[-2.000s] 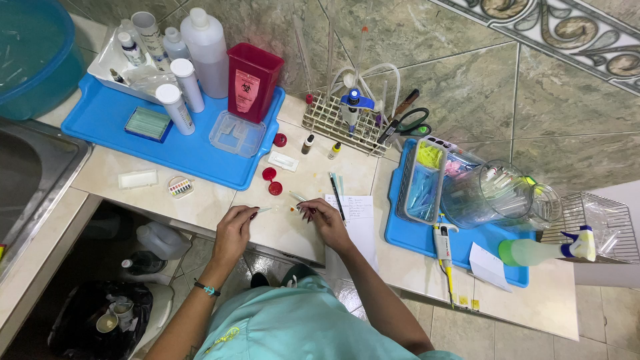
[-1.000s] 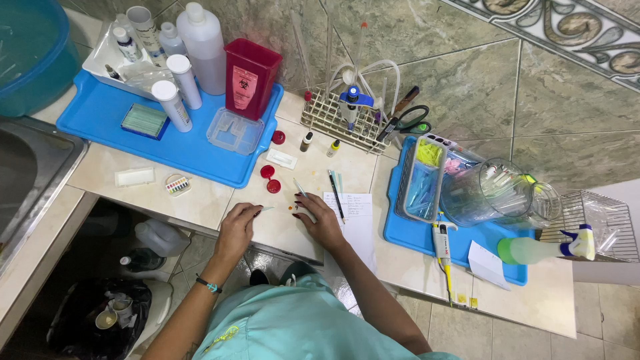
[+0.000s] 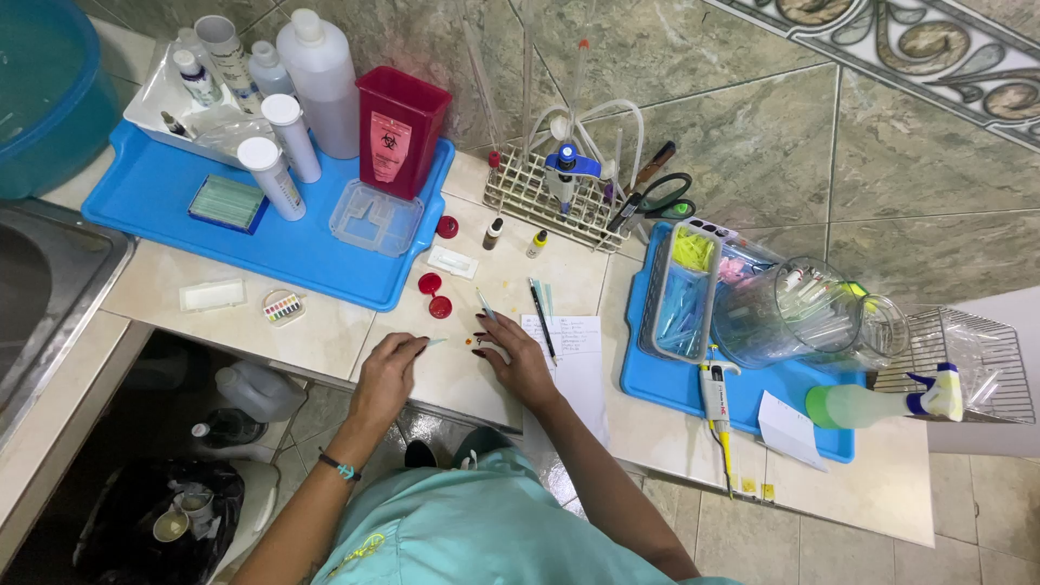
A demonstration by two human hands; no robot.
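My left hand (image 3: 388, 372) is over the counter's front edge, its thumb and fingertips pinched on a small, thin clear piece (image 3: 436, 341), likely glass or plastic. My right hand (image 3: 510, 357) rests on the counter with fingers spread, beside a glass slide bearing small orange-red drops (image 3: 470, 342). A thin stick (image 3: 485, 302) lies by its index fingertip; whether the finger touches it, I cannot tell. Right of that hand, a black pencil (image 3: 542, 319) lies across a handwritten paper sheet (image 3: 581, 374). Red round caps (image 3: 439, 306) and two dropper bottles (image 3: 492, 233) are farther back.
A blue tray (image 3: 357, 280) at left holds a red sharps container (image 3: 400, 134), bottles and a slide box (image 3: 227, 204). Behind is a wire tube rack (image 3: 552, 213). The right blue tray (image 3: 638, 357) holds a tip basket and clear jars; a pipette (image 3: 717, 398) lies across its edge.
My right hand's fingers have come down and spread onto the counter beside the drops; two seconds ago they were gathered together. My left hand stays pinched at about the same place.
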